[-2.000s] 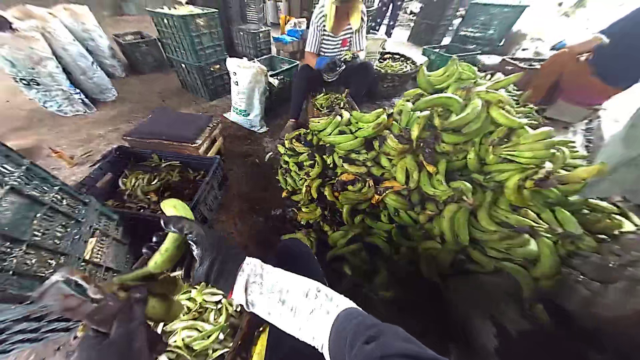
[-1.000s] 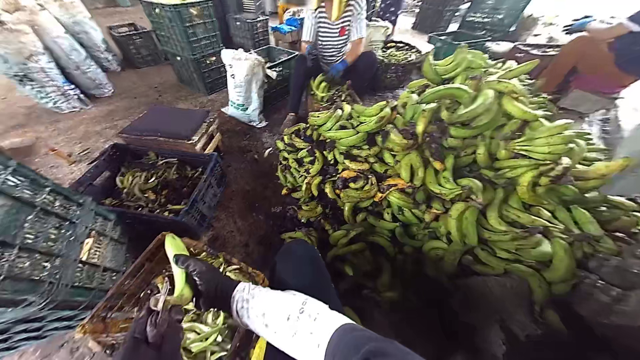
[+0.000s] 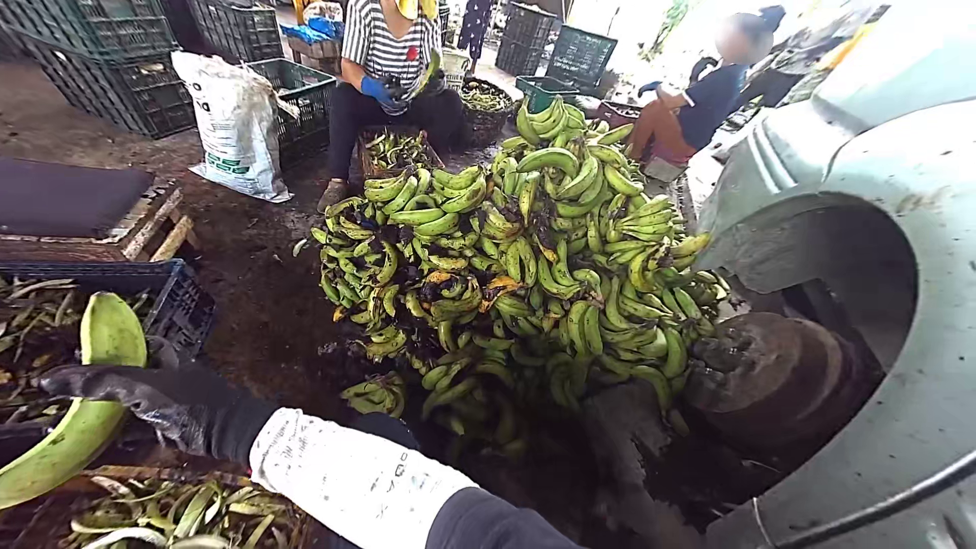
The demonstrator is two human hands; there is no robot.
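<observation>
My right hand (image 3: 156,393), in a dark glove with a white sleeve cover above it, grips a large green plantain (image 3: 113,332) at the left edge of the view. The fruit slants down to the left, and my fingers wrap around its middle. Below it, a crate holds green peel strips (image 3: 194,515). A dark blue plastic crate (image 3: 187,305) with peel scraps stands behind the hand. My left hand is outside the picture. A big heap of green plantains (image 3: 534,267) lies on the floor in the middle.
A co-worker (image 3: 389,69) sits behind the heap, holding a plantain; another person (image 3: 705,103) sits at the back right. A white sack (image 3: 232,126) stands near stacked green crates (image 3: 141,84). A padded wooden seat (image 3: 69,202) is at left, a large grey-green curved object (image 3: 926,229) at right.
The view has turned to the right. My left hand, seen at the lower left before, has left the picture. The co-worker's hands have risen from the low crate with a plantain.
</observation>
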